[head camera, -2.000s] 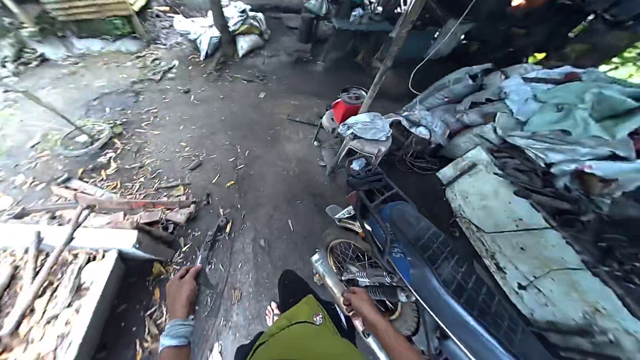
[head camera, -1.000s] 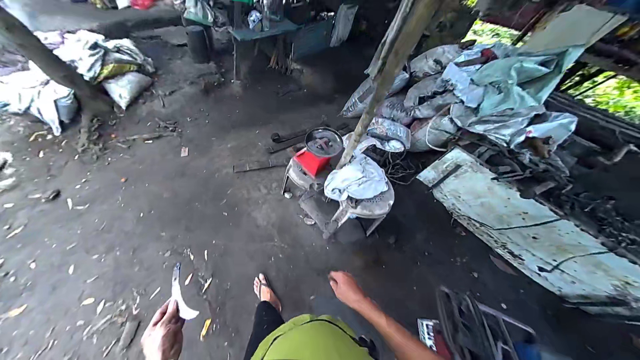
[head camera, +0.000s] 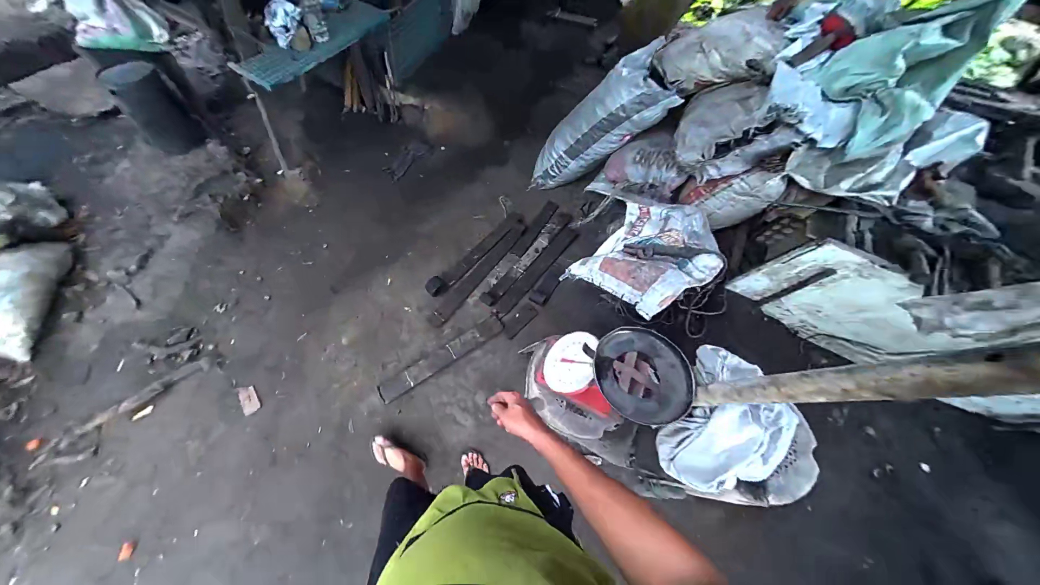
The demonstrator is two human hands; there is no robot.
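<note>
My right hand (head camera: 513,414) hangs in front of my body with its fingers curled; nothing shows in it. Just to its right stands a red scale with a white dial (head camera: 569,362) and a round dark metal pan (head camera: 644,375) on top, resting on a worn grey seat. Beside it a white plastic sack (head camera: 731,443) lies on a second seat. Several dark flat metal bars (head camera: 496,264) lie on the dirt floor ahead, and one longer bar (head camera: 439,359) lies nearer my feet. My left hand is out of view.
A wooden pole (head camera: 861,380) slants in from the right. Stuffed sacks (head camera: 605,114) are heaped at the back right, near a whitish weathered panel (head camera: 829,296). A green-topped table (head camera: 313,49) stands at the back left. A flattened sack (head camera: 650,256) lies beyond the scale.
The view has moved forward from the motorcycle to the scale. My left hand, earlier holding a curved blade, has left the view. My right hand, earlier at the motorcycle, is now beside the scale.
</note>
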